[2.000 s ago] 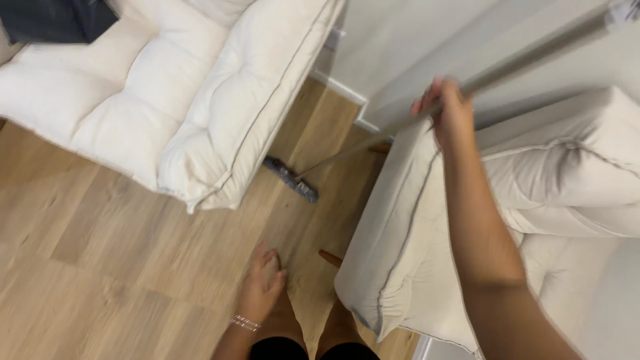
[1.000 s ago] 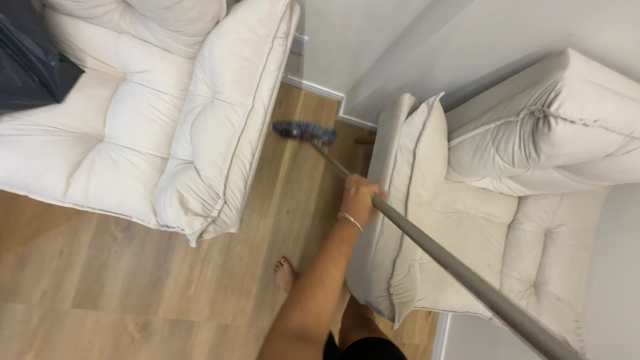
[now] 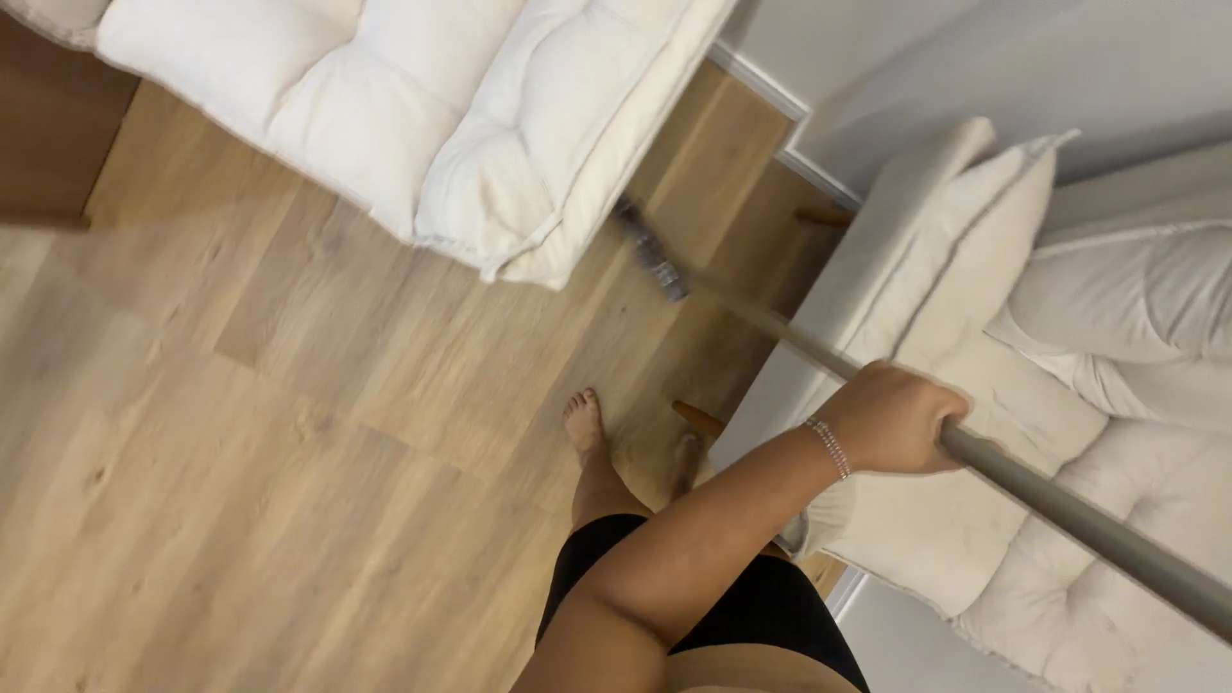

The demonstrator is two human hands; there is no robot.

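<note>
My left hand (image 3: 895, 419), with a bracelet at the wrist, is closed around the long grey pole (image 3: 1078, 520) of a floor broom or mop. The pole slants from the lower right, over the arm of the right sofa, down to a narrow, dark grey head (image 3: 652, 250). That head is blurred and lies on the wood floor beside the front corner of the left sofa's white cushion (image 3: 500, 173). My right hand is out of view.
The right sofa (image 3: 818, 289) has wooden legs (image 3: 698, 419) near my bare feet (image 3: 583, 421). A white baseboard (image 3: 760, 82) runs along the wall behind the gap between the sofas. Brown furniture (image 3: 58, 125) stands at upper left.
Two seconds ago my right hand held the pole and my left was off it; since one second ago my left hand has held it. The head has swung round toward the left sofa's edge.
</note>
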